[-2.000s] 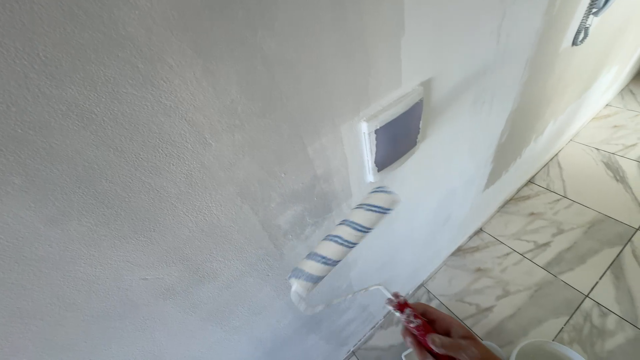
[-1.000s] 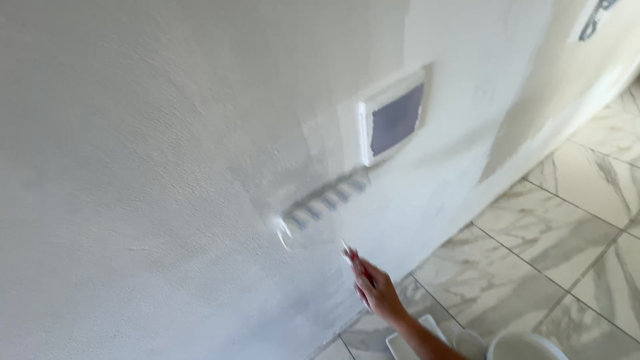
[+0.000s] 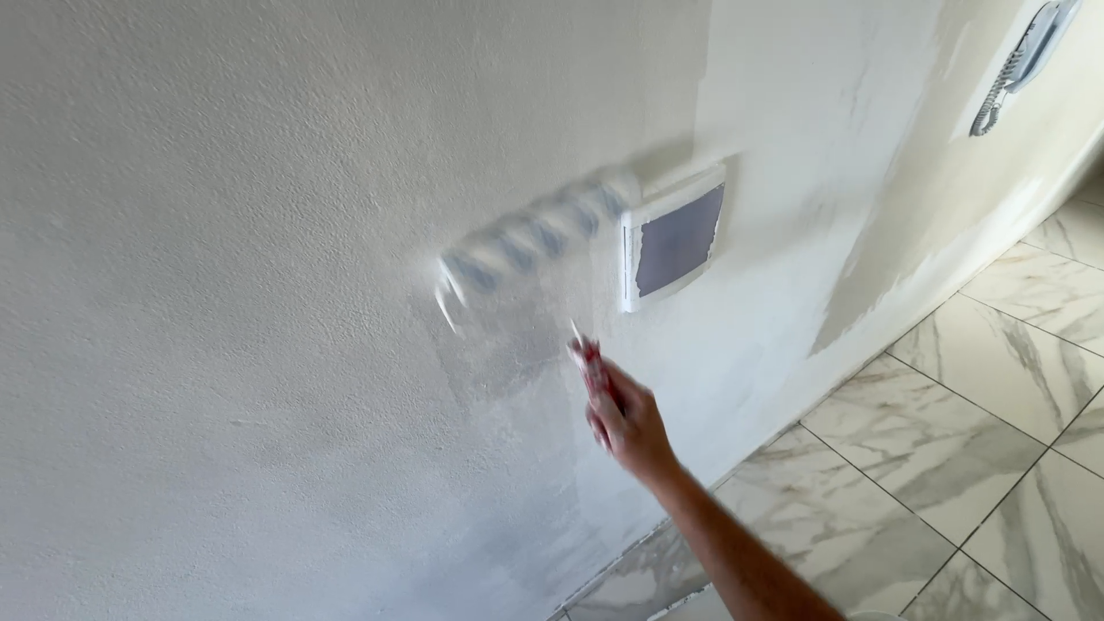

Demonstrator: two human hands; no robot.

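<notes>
A paint roller with a blue-striped sleeve [image 3: 535,233], blurred by motion, lies against the wall [image 3: 259,345] just left of a square wall box [image 3: 681,237] with a white frame and a purple-grey face. My right hand [image 3: 628,414] is closed around the roller's red, paint-spotted handle [image 3: 595,371], below the sleeve. Patches of fresh white paint and a greyer area show on the wall around the roller. My left hand is out of the frame.
An intercom handset [image 3: 1039,43] with a coiled cord hangs on the wall at the upper right. Marble-look floor tiles [image 3: 931,448] meet the wall's lower edge. Part of a white container [image 3: 699,606] shows at the bottom, beside my forearm.
The roller and my right hand have moved up the wall; the sleeve was below the wall box two seconds ago and is now beside its left side.
</notes>
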